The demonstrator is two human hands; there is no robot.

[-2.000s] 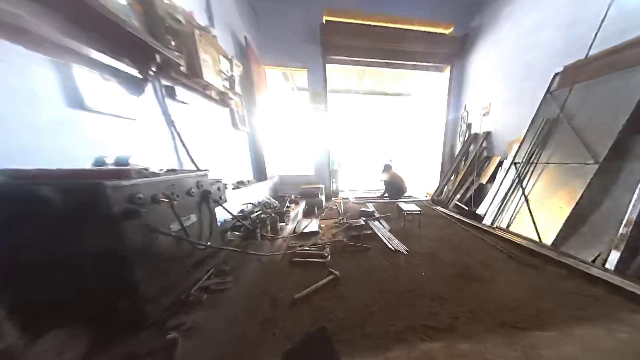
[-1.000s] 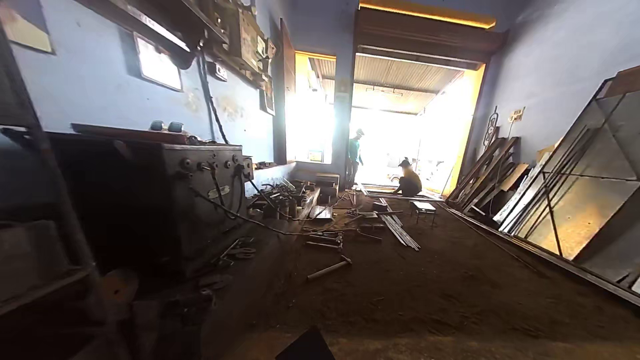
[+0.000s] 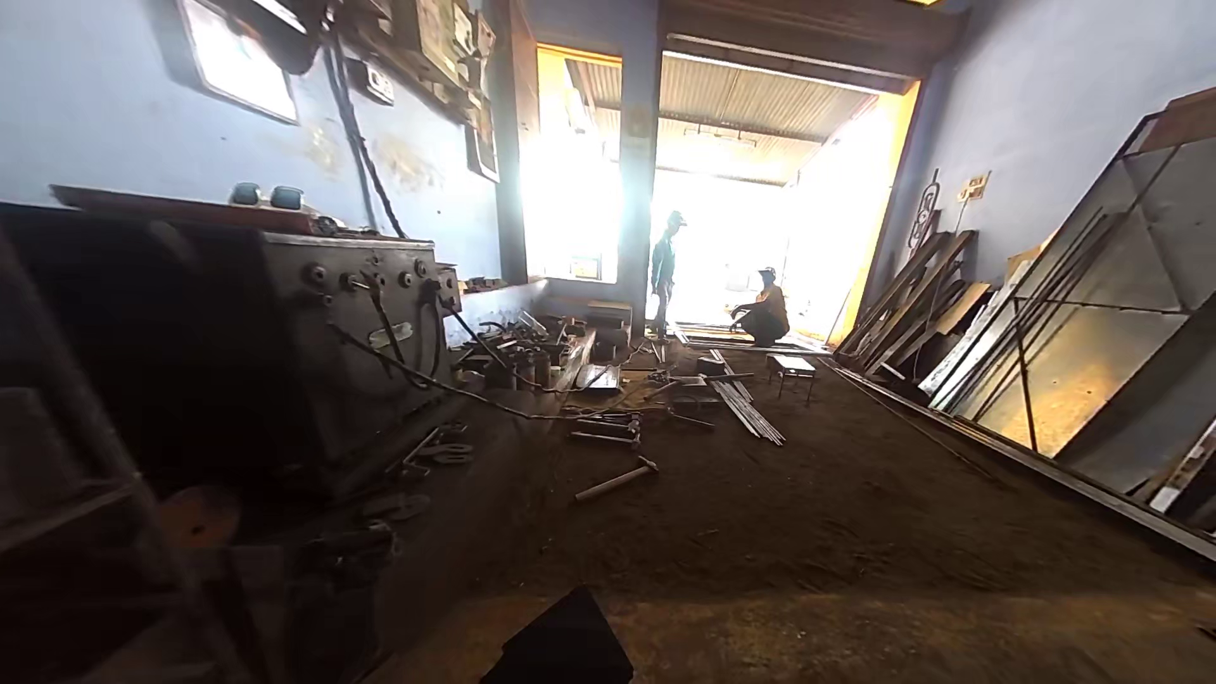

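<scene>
Neither of my hands shows in the head view. A dark, flat-sided shape, too dark to identify, juts up at the bottom edge. Beyond it a hammer lies on the dirt floor, its head toward the back right. More tools lie just behind the hammer. On the left stands a large dark welding machine with cables running from its front panel across the floor. A pair of goggles or glasses rests on its top.
Metal bars lie mid-floor near a small stool. At the doorway one person stands and another squats by a metal frame on the ground. Long boards and a large metal-framed panel lean on the right wall.
The standing person at the doorway, not discernible two seconds ago, shows one second ago and now. The view has shifted, and the dark shape at the bottom edge shows more.
</scene>
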